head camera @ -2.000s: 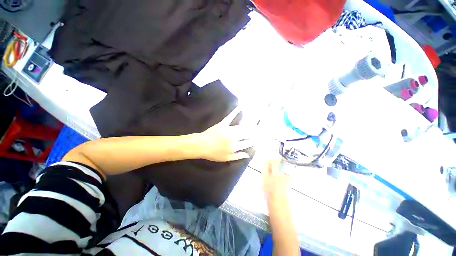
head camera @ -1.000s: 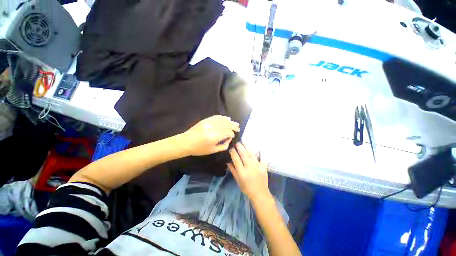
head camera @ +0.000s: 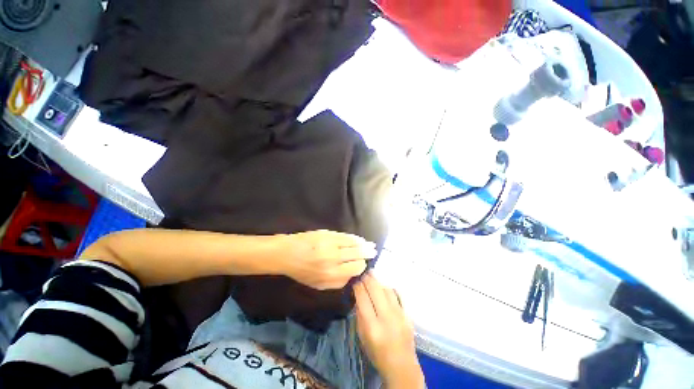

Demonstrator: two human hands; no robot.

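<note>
The dark brown garment piece (head camera: 266, 175) lies on the white table, with its right edge near the machine's needle area and its lower part hanging toward the lap. My left hand (head camera: 327, 258) pinches the cloth's right edge; a small pale patch shows at its fingertips. My right hand (head camera: 384, 323) is just below it, fingertips on the same edge. The white sewing machine (head camera: 563, 190) with a blue stripe stands at the right; its presser foot is hard to make out in the glare.
Thread snips (head camera: 534, 292) and thin tweezers (head camera: 545, 313) lie right of my hands. More brown cloth (head camera: 236, 45) is piled beyond. A red cloth (head camera: 453, 26) lies behind. A control box (head camera: 58, 109) is at the left edge, and pink-red spools (head camera: 638, 106) are behind the machine.
Since the oldest frame, both hands have come together at the cloth's right edge, nearer the lap. Since the middle frame they keep this hold, while the camera view has shifted.
</note>
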